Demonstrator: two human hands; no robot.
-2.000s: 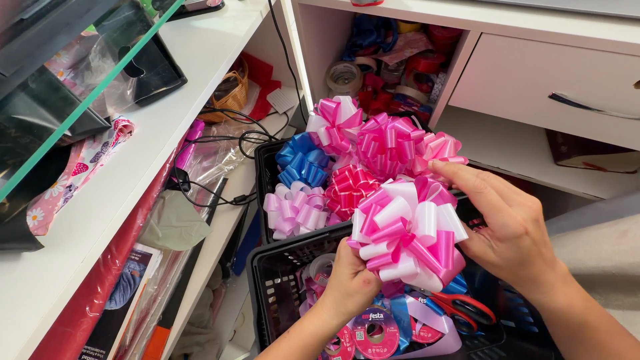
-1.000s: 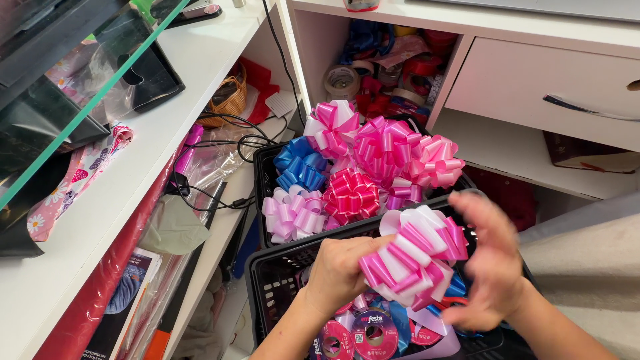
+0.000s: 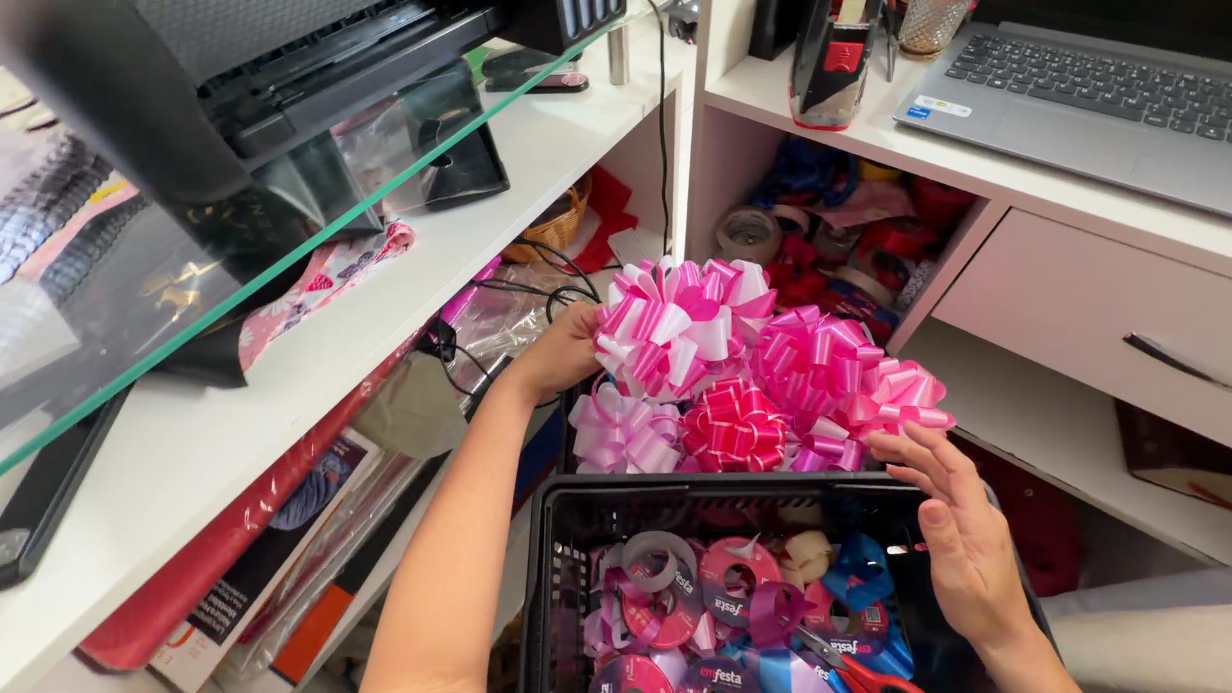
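Note:
My left hand [image 3: 558, 354] has its fingers on the left side of a pink and white ribbon bow [image 3: 664, 332], at the back left of a pile of bows. The lilac bow [image 3: 626, 430], the red bow [image 3: 734, 425] and the bright pink bow [image 3: 813, 361] lie beside it in the rear black basket. My right hand [image 3: 962, 539] is raised with spread fingers over the right rim of the front black plastic basket [image 3: 693, 489], holding nothing. That basket contains ribbon rolls [image 3: 736, 573] and red-handled scissors [image 3: 871, 677].
A glass shelf [image 3: 241, 298] bearing a black device juts in at upper left above a white shelf [image 3: 462, 250]. Black cables [image 3: 553, 279] hang behind my left hand. At right are a laptop [image 3: 1088, 106], a white drawer [image 3: 1097, 318] and a cubby with ribbon rolls and tape [image 3: 749, 234].
My left hand has carried the pink and white bow from over the front basket to the rear pile. My right hand has come away from the bow. The view has shifted, showing the laptop.

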